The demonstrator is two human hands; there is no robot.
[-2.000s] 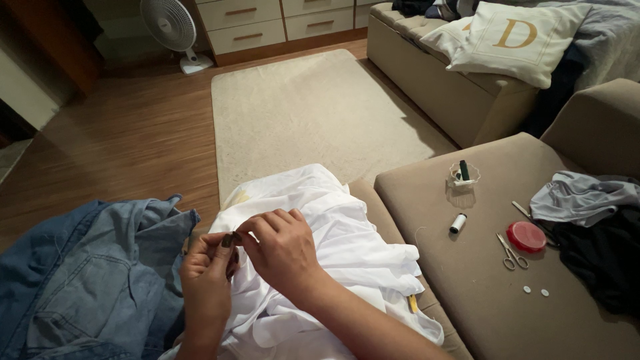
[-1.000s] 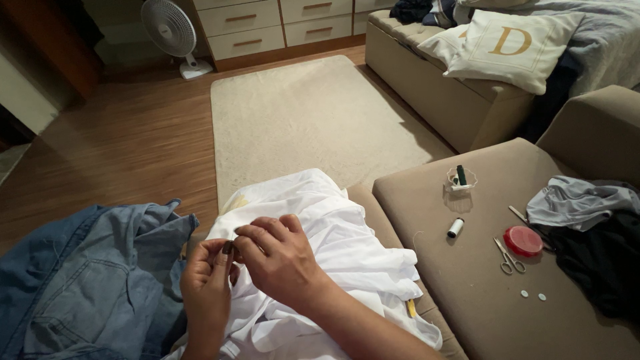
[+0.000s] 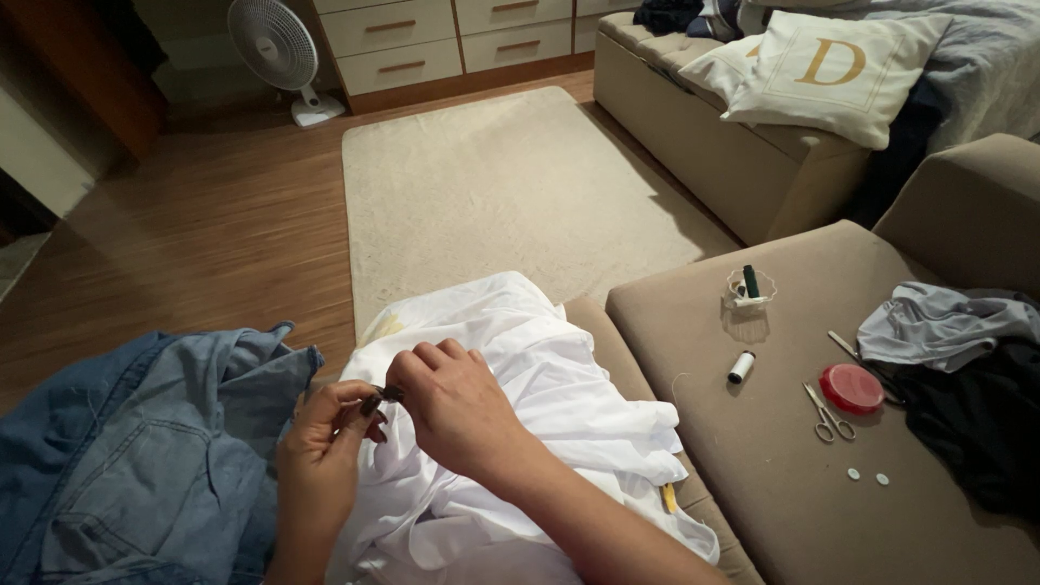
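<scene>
My left hand (image 3: 325, 455) and my right hand (image 3: 455, 406) meet fingertip to fingertip over a white cloth (image 3: 536, 382) spread across the lap. Thumb and forefinger of each are pinched together; whatever small item lies between them is too small and too hidden to tell. Dark nail polish shows on the fingers. Blue denim clothing (image 3: 146, 463) lies at the left. On the beige sofa seat at the right are a spool of white thread (image 3: 741, 368), small scissors (image 3: 827, 416), a round red container (image 3: 851, 388) and two white buttons (image 3: 853, 474).
A clear scalloped dish (image 3: 751, 301) holding a dark green spool stands farther back on the seat. Grey cloth (image 3: 942, 325) and black cloth (image 3: 983, 431) lie at the right edge. Beyond are a rug (image 3: 504, 187), a storage bench (image 3: 691, 138) and a white fan (image 3: 276, 45).
</scene>
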